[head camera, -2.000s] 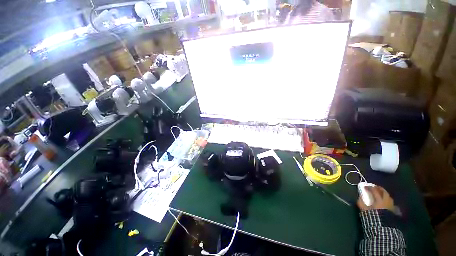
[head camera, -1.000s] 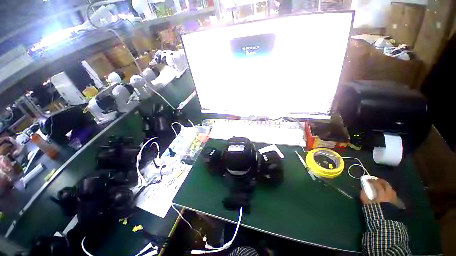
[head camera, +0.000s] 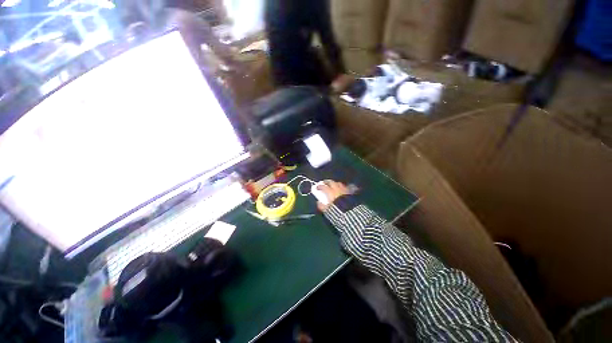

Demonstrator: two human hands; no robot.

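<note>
My right hand (head camera: pixel 335 194) rests on the white corded mouse (head camera: pixel 321 193) near the right edge of the green bench. The black multi-lens camera (head camera: pixel 151 287) stands on the bench at the lower left, blurred, with one side head (head camera: pixel 213 257) toward the mouse. No hand touches it. The monitor (head camera: pixel 121 134) glares white, so its picture cannot be read. The white keyboard (head camera: pixel 181 224) lies below it. My left hand is not in view.
A yellow ring (head camera: pixel 276 201) and thin tools lie left of the mouse. Behind are a red box (head camera: pixel 263 181) and a black label printer (head camera: pixel 292 120) with a white roll (head camera: pixel 317 151). A large open carton (head camera: pixel 463 174) stands at right. A person (head camera: pixel 302 47) stands behind the printer.
The view has swung to the right, bringing the open carton and a standing person into sight. The black camera now shows at lower left. My right hand stays on the mouse.
</note>
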